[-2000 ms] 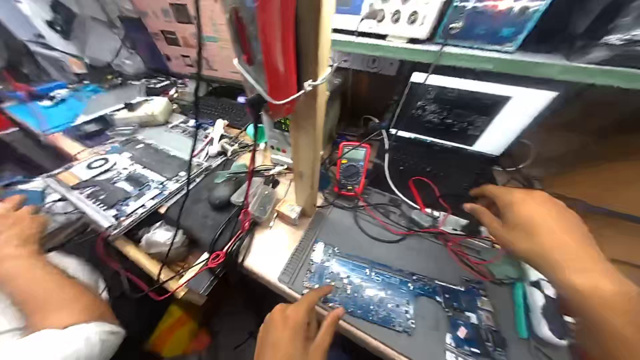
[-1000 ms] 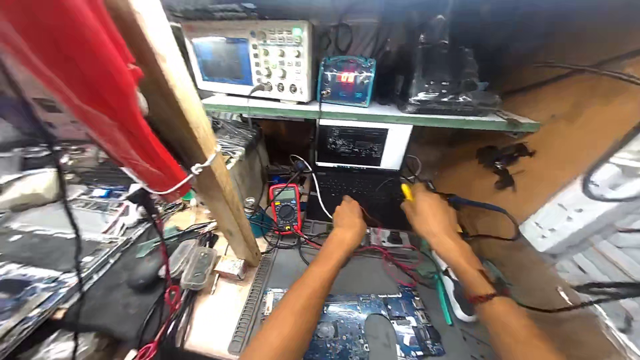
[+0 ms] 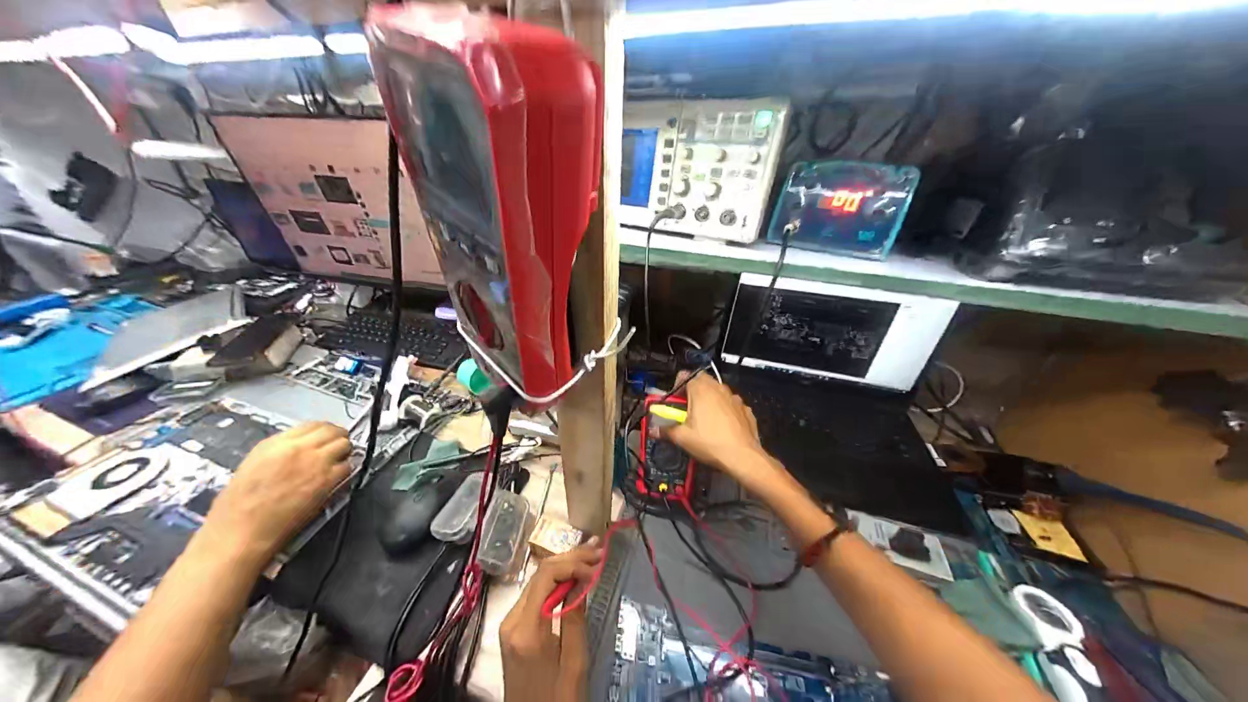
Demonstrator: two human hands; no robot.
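Note:
My left hand, at the lower middle beside the wooden post, is closed on a red test probe with a red lead. My right hand holds a slim yellow-ended object over the upper part of a red multimeter; its fingertips are partly hidden. Red and black test leads run from the meter across the grey mat. A blue circuit board lies at the bottom edge, partly out of view. Behind the meter stands an open laptop with a dark diagram on its screen.
A larger red multimeter is tied to the wooden post. A co-worker's hand rests over an opened laptop chassis at left. An oscilloscope and lit display unit stand on the shelf. White-handled scissors lie right.
My left hand has moved from near the laptop down to the post and now holds a red probe. My right hand has moved left to the multimeter with the yellow-ended object. The view has turned left.

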